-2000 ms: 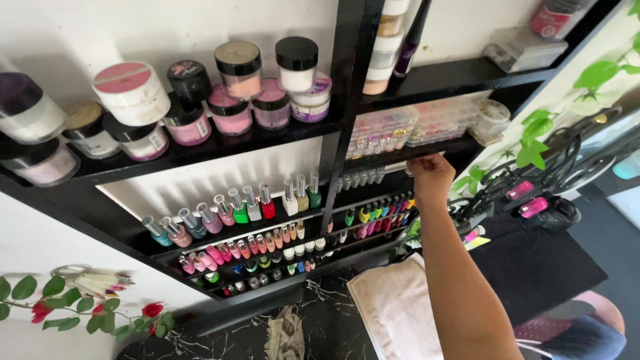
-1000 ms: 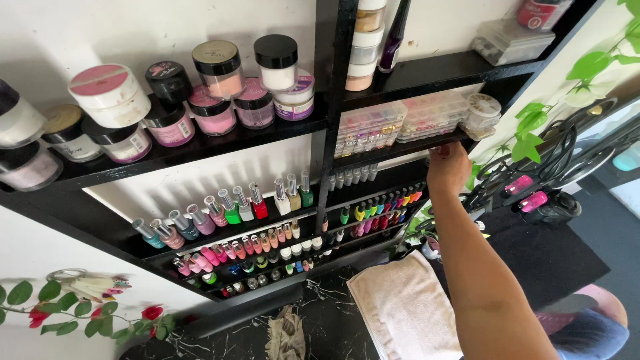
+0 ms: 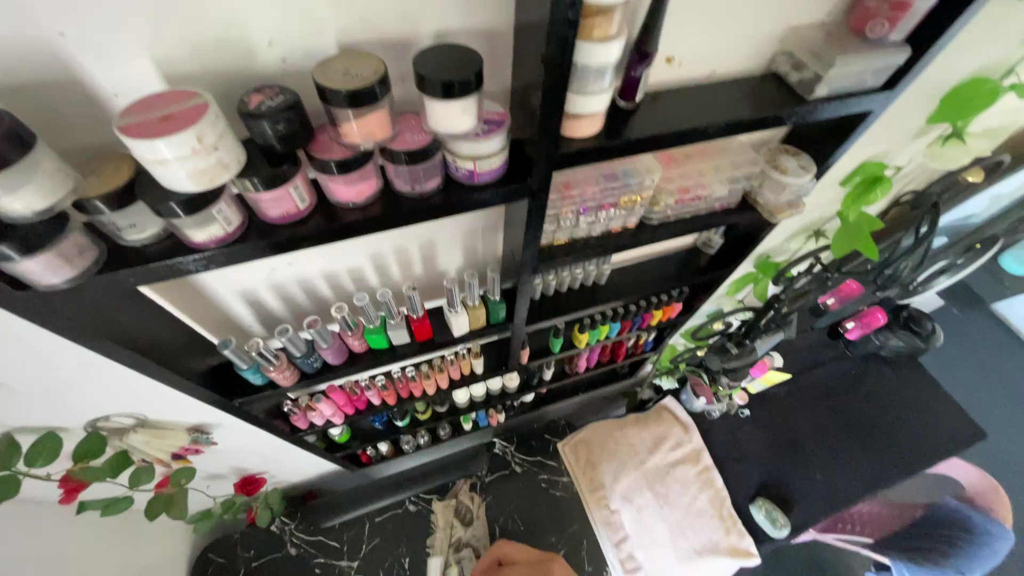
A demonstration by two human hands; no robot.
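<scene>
At the bottom edge, what looks like my right hand (image 3: 524,560) shows only in part, beside a patterned cloth or paper strip (image 3: 458,524) on the black marbled surface. Its fingers and anything in them are hidden. My left hand is out of view. Above stands a black shelf unit (image 3: 528,288) with rows of nail polish bottles (image 3: 384,320), lidded jars (image 3: 344,172) and clear compartment boxes (image 3: 600,196) of small decorations. A small clear container (image 3: 710,240) sits beneath the boxes, near the shelf's right end.
A folded pale towel (image 3: 656,488) lies to the right of the hand. Beyond it are a black mat (image 3: 840,432), a greenish oval object (image 3: 770,518) and a pink chair (image 3: 968,496). Leafy vines (image 3: 860,216) hang at the right; red artificial roses (image 3: 250,485) are at the lower left.
My right hand has left the right end of the shelf below the clear boxes, where both earlier frames show it. The arm no longer crosses the towel and mat.
</scene>
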